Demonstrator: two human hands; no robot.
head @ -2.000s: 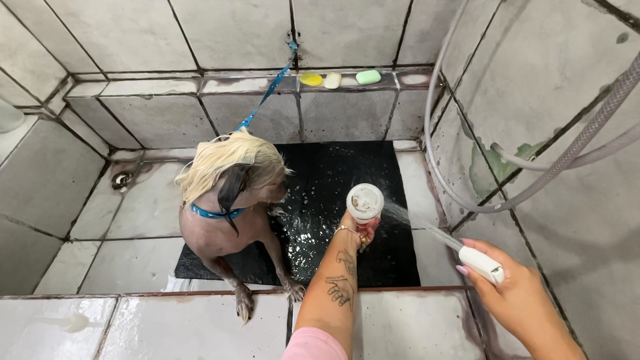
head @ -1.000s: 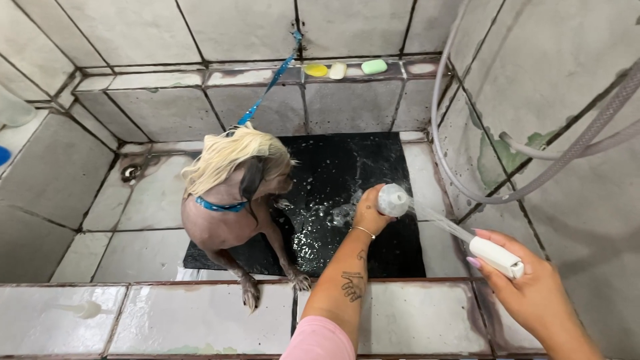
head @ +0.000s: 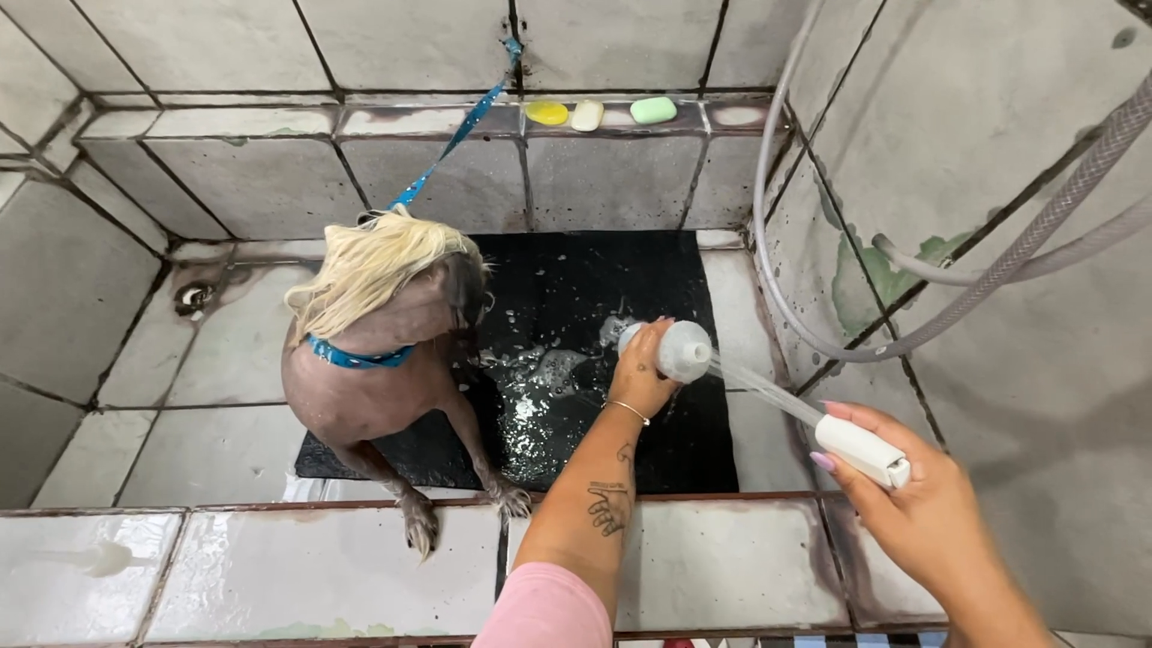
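Observation:
Over the black rubber mat (head: 621,270), my left hand (head: 641,364) grips a translucent plastic bottle (head: 684,352), its round end turned toward the right. My right hand (head: 909,486) holds a white spray nozzle (head: 861,450), and water streams from it onto the bottle. To the left of my left hand, a mostly hairless dog (head: 360,400) with wet blond head hair sits in the tiled basin, its front paws on the front ledge. It wears a blue collar (head: 360,355). A blue leash (head: 459,135) runs from the dog's neck up to the back wall.
Three soap bars, one yellow (head: 546,112), one cream (head: 587,115) and one green (head: 653,110), lie on the back ledge. A clear hose (head: 981,279) loops along the right wall. The drain (head: 193,298) is at the basin's left. The tiled front ledge (head: 360,576) is wet.
The bottle in my left hand has turned; two seconds ago its open end faced up toward the camera. Water still runs from the nozzle. The dog stays seated at the ledge.

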